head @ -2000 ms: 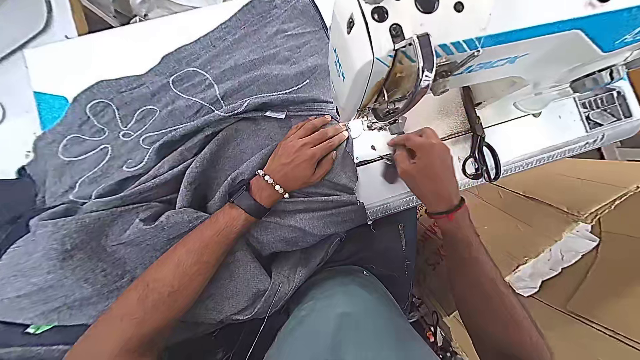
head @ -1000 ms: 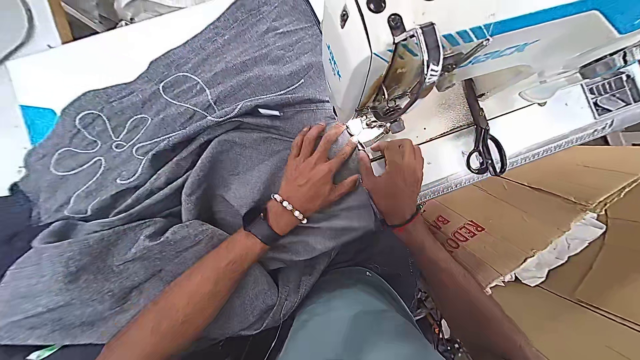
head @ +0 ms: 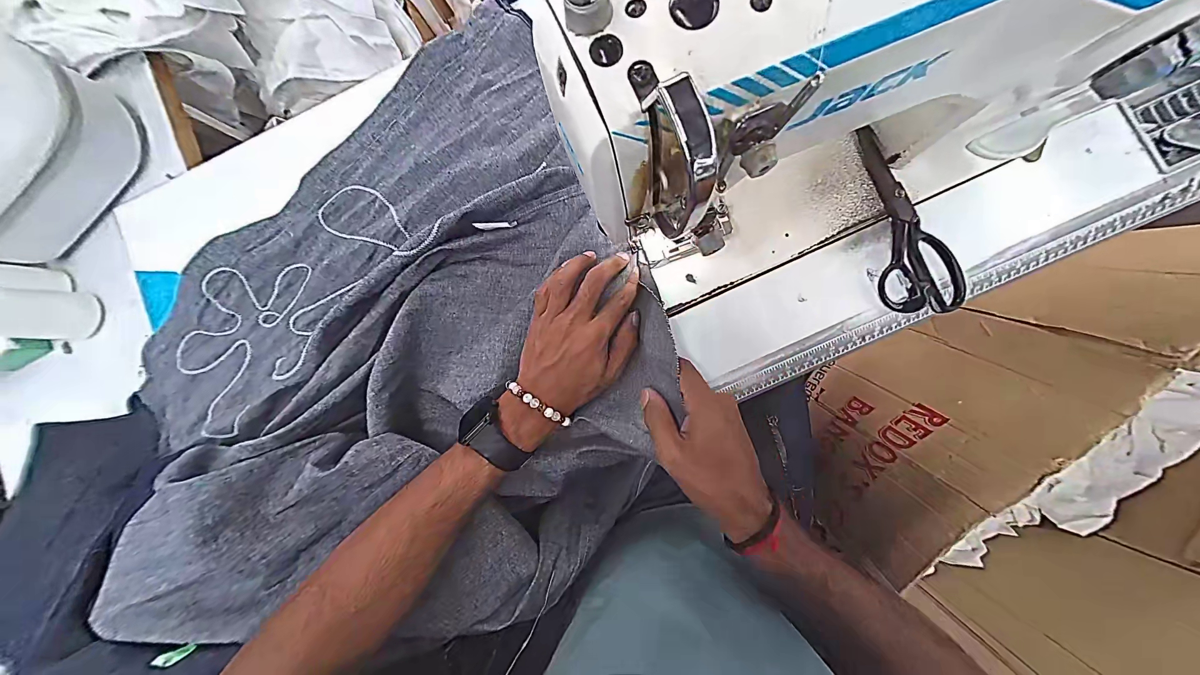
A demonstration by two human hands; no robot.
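Observation:
A grey woven garment with white cord embroidery [head: 450,309] lies over the table's left part, its right edge reaching the presser foot [head: 680,239] of a white Jack sewing machine [head: 872,56]. My left hand [head: 577,337] rests flat on the cloth, fingertips just in front of the foot, fingers slightly apart. Lower right, my right hand [head: 708,445] has the cloth's edge between thumb and fingers; the fingers are partly hidden under the cloth. Black-handled scissors [head: 914,244] lie on the machine bed to the right, handles toward the table's front edge.
A measuring tape strip [head: 844,342] runs along the table's front edge. Below it at right is brown cardboard [head: 975,403] with printed writing and a torn white strip [head: 1106,478]. White fabric [head: 309,47] is heaped at the back left. Dark cloth [head: 75,534] hangs at the lower left.
My right hand has moved from beside the presser foot down along the cloth's edge, toward my body. My left hand stays on the cloth near the foot.

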